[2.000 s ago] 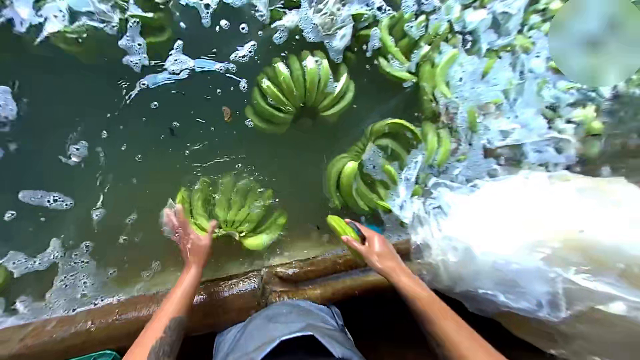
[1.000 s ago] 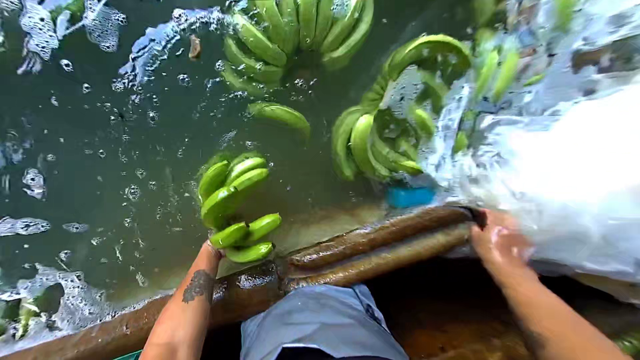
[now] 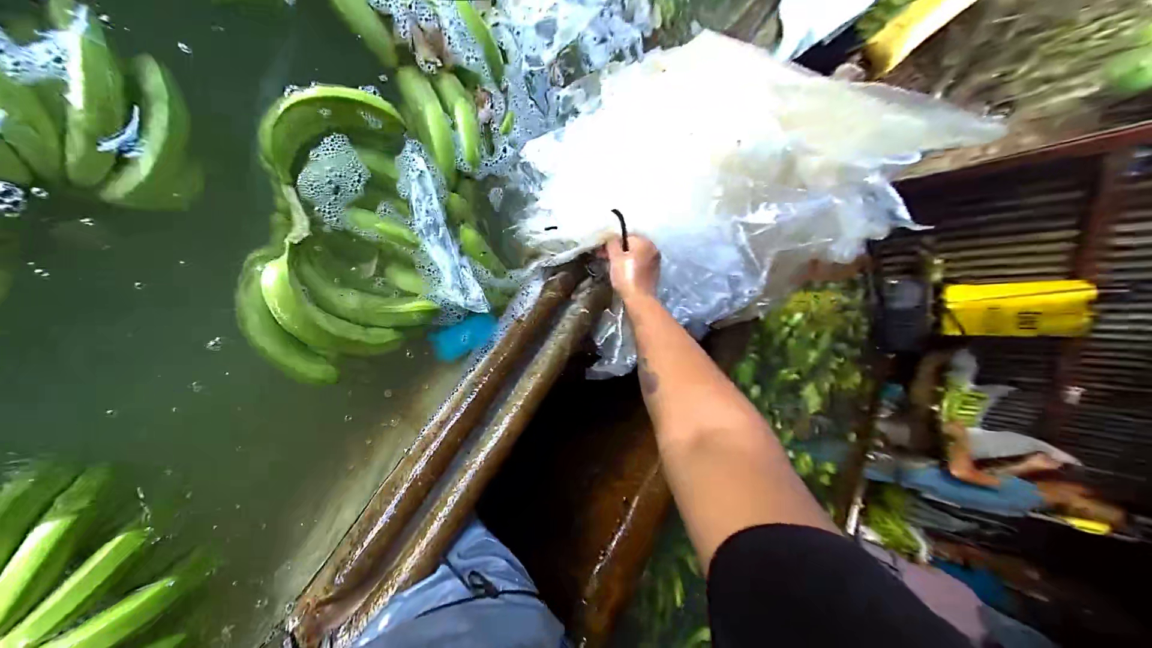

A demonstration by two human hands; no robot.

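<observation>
My right hand (image 3: pixel 634 266) is closed at the near edge of a clear plastic sheet (image 3: pixel 693 153), beside the end of the wet bamboo poles (image 3: pixel 486 450) on the tank's rim. A thin dark curved thing stands up from the fist; whether the hand grips it or the sheet I cannot tell. Left of the poles a hand of green bananas (image 3: pixel 333 306) floats, foam and a strip of plastic lying on it. Another green banana hand (image 3: pixel 90 567) lies at the lower left, and one more (image 3: pixel 90 126) at the upper left. My left hand is out of view.
A small blue object (image 3: pixel 463 337) lies in the water against the rim. More bananas (image 3: pixel 427 117) float near the plastic. On the right are leafy plants (image 3: pixel 801 378), a yellow container (image 3: pixel 1019 308), corrugated metal and a blurred person (image 3: pixel 981 468).
The view has swung strongly to the right. My right hand, on the bamboo rim a second ago, is now at the plastic sheet's edge. My left hand, earlier at a banana hand, has left the view.
</observation>
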